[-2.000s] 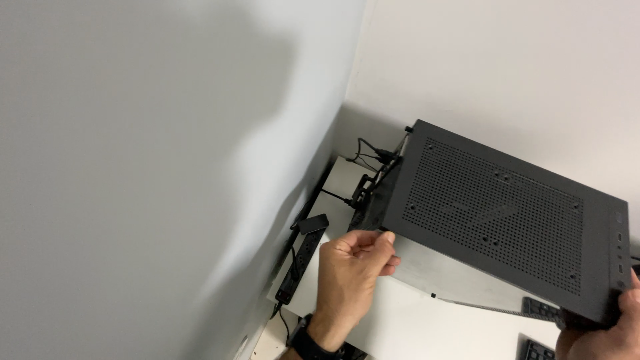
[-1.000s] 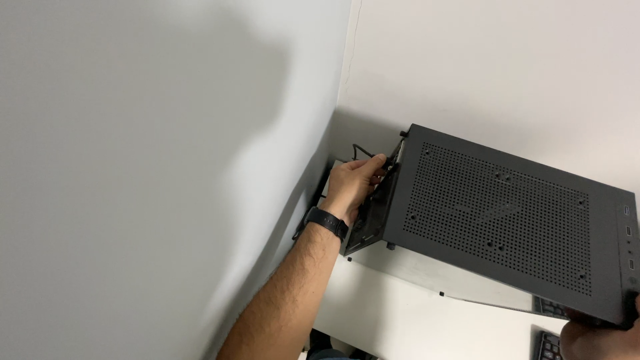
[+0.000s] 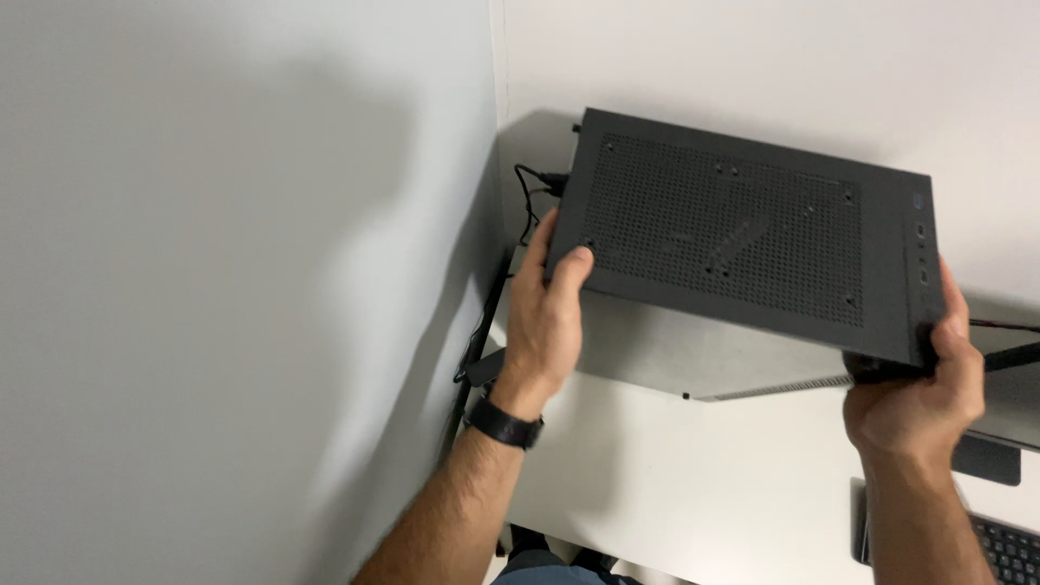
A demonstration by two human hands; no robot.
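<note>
A black desktop computer case (image 3: 731, 236) with a perforated top panel is held between my two hands above a white desk. My left hand (image 3: 552, 309) grips its left end near the lower corner, thumb on the top panel. At the right end, beside the row of ports, my right hand (image 3: 926, 382) grips the front lower corner. Black cables (image 3: 532, 191) run from the rear of the case, at its upper left. A side panel (image 3: 650, 341) shows below the top edge. The underside of the case is hidden.
The grey wall (image 3: 203, 284) stands close on the left and meets a white wall behind. On the white desk (image 3: 650, 463) are a black keyboard (image 3: 1007, 544) and a monitor stand base (image 3: 987, 459) at right. A black power strip (image 3: 486, 367) lies along the left edge.
My left hand was at the cables behind the case a second ago; now it grips the case's left end. The right hand remains at the other end.
</note>
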